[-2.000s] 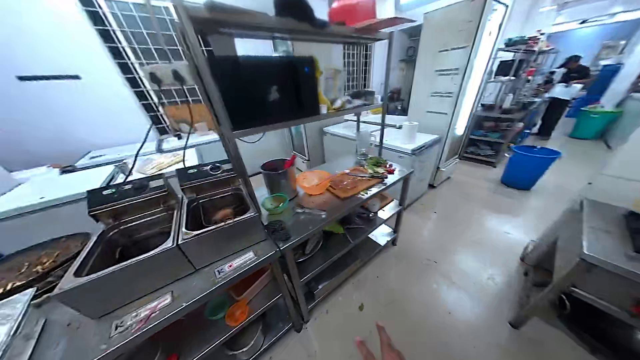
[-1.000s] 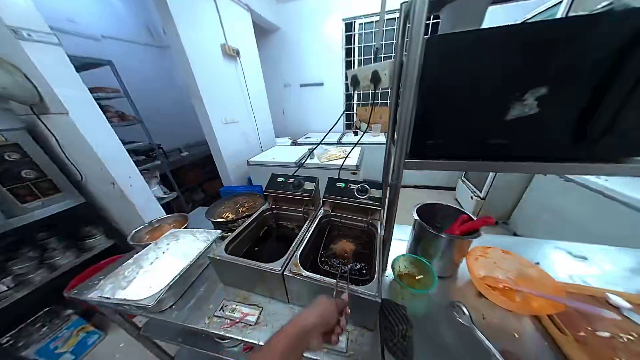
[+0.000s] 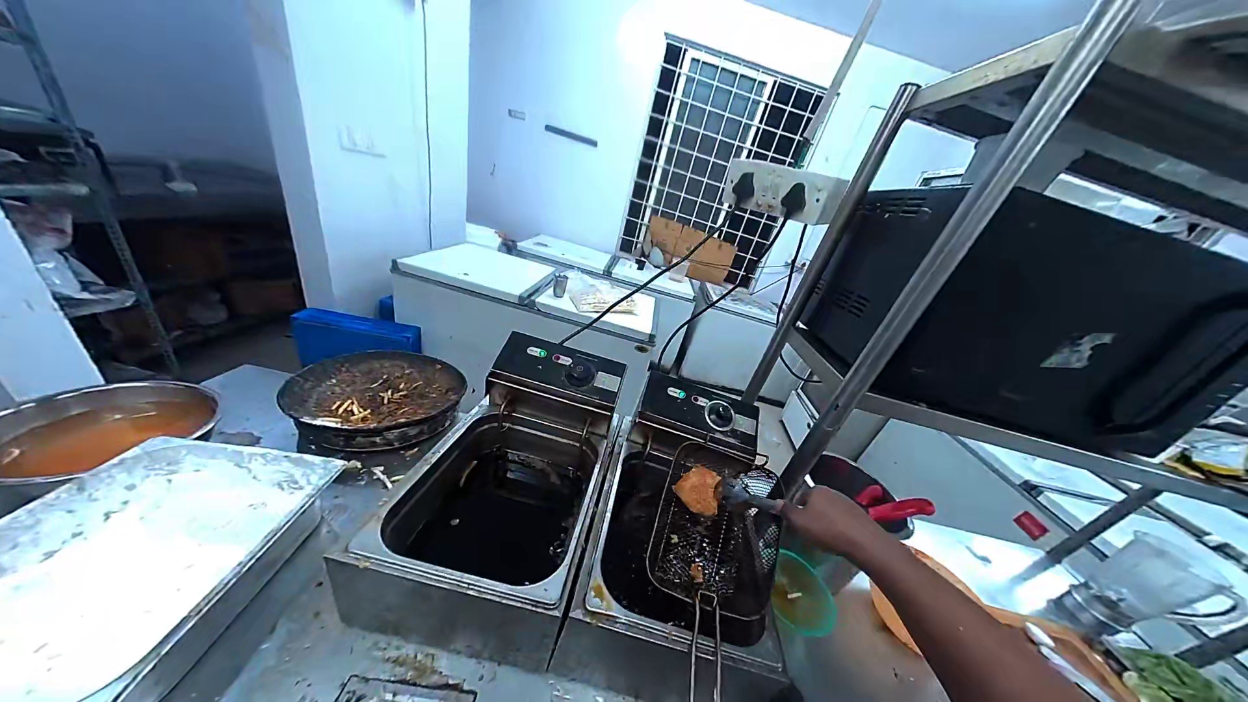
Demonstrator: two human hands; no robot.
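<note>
My right hand (image 3: 829, 519) reaches in from the lower right and grips metal tongs (image 3: 756, 497). A golden-brown fried piece of food (image 3: 699, 489) is at the tongs' tips, over the wire fryer basket (image 3: 694, 565). This basket sits in the right tank of the two electric deep fryers, its handle pointing toward me, with a small fried crumb in it. Dark oil (image 3: 487, 526) fills the left tank, which holds no basket. My left hand is out of view.
Left stand a flour-covered tray (image 3: 146, 556), a bowl of orange liquid (image 3: 107, 429) and a dark pan of fried bits (image 3: 375, 390). A green strainer (image 3: 804, 595), a steel pot with red-handled tools (image 3: 897, 509) and a metal shelf post (image 3: 877, 351) are close on the right.
The view has swung from the worktable to the fryers. The fried piece, down in the right fryer a second ago, is now raised at the tongs above the basket.
</note>
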